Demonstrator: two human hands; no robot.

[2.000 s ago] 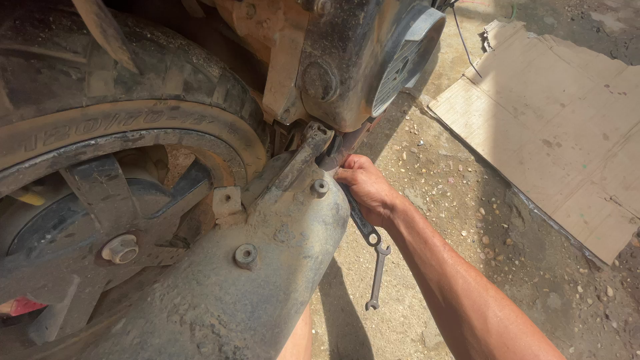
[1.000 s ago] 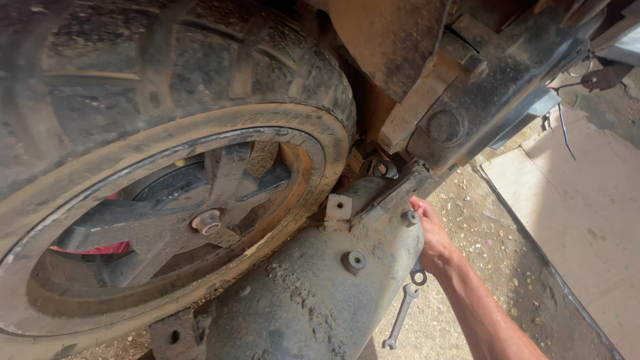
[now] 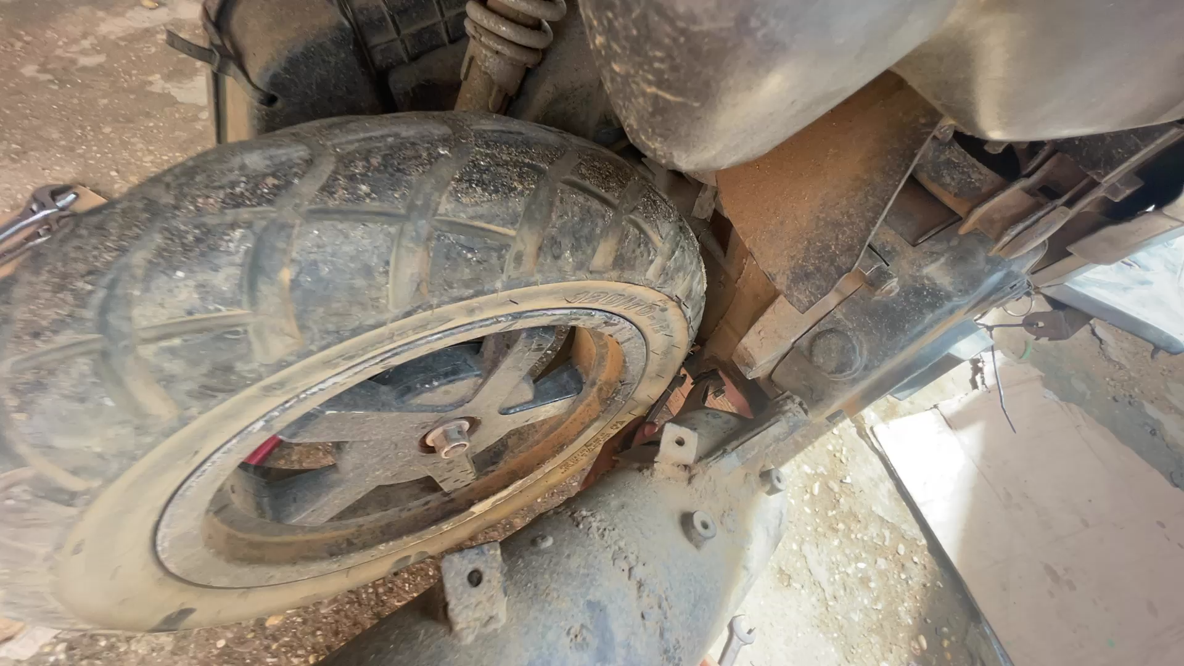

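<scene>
Neither of my hands can be made out. A motorcycle's rear wheel with a dusty treaded tyre (image 3: 444, 213) fills the left and middle; a hex-headed axle fastener (image 3: 450, 437) sits at its hub. Below and right of the wheel lies the dirty metal exhaust muffler (image 3: 601, 564), with a drilled bracket (image 3: 474, 578) and a round boss (image 3: 700, 527). An open-ended wrench (image 3: 738, 636) shows only its head at the bottom edge, right of the muffler; what holds or supports it is hidden. Other metal tools (image 3: 42, 213), partly cut off, are at the far left.
A coil-spring shock absorber (image 3: 509, 37) rises above the tyre. The brown splash guard (image 3: 823, 194) and dark swingarm or engine casing (image 3: 851, 342) are at the right. Flattened cardboard (image 3: 1064, 499) lies on gritty ground (image 3: 832, 555) at lower right, with a thin wire (image 3: 999, 379) near it.
The hand seen beside the muffler earlier has gone from sight. The wrench that hung below it now shows only its head at the bottom edge. The view has swung toward the wheel.
</scene>
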